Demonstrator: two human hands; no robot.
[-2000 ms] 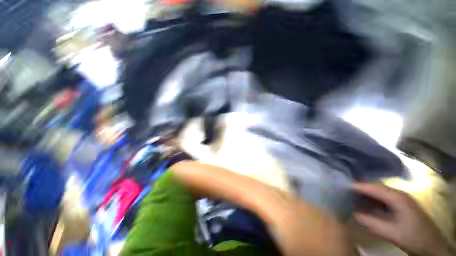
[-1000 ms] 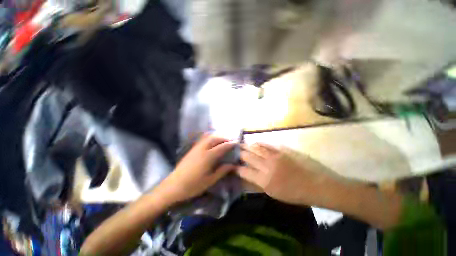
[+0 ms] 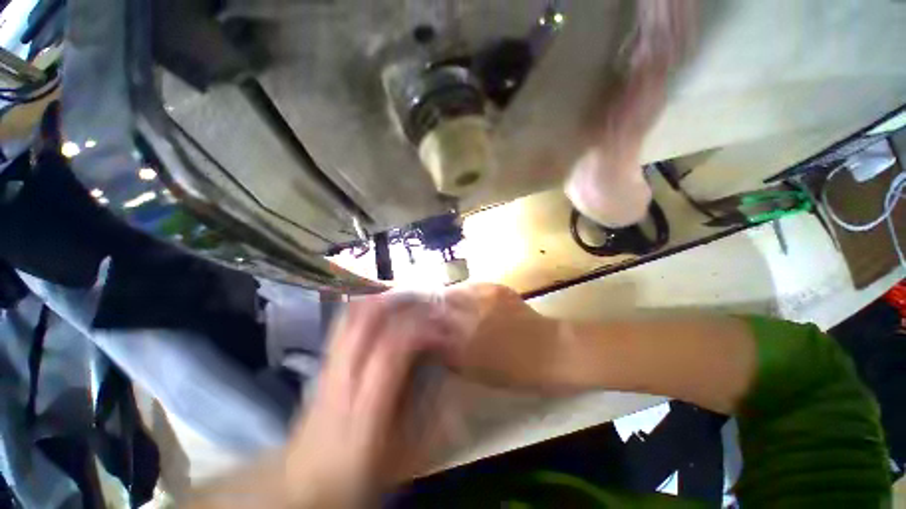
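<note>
The grey-white sewing machine head (image 3: 328,89) fills the top of the view, with a pale knob (image 3: 457,154) under it. The presser foot and needle area (image 3: 442,239) is in bright glare. My left hand (image 3: 373,378), blurred, and my right hand (image 3: 502,333) are together just in front of it. Their fingertips overlap near the needle. What they hold is hidden by the hands and glare. Grey fabric (image 3: 189,348) lies left of my left hand, with black fabric (image 3: 159,303) behind and around it.
Black scissor handles (image 3: 621,239) lie right of the needle, partly behind a pink-white hanging bundle (image 3: 621,149). A green-handled tool (image 3: 775,202) lies further right, near a white cable (image 3: 854,219). The pale table (image 3: 685,273) runs along the front.
The view has moved closer to the machine, so the head and knob now show large. My hands, earlier pinching grey fabric at the table edge, are now closer together at the needle.
</note>
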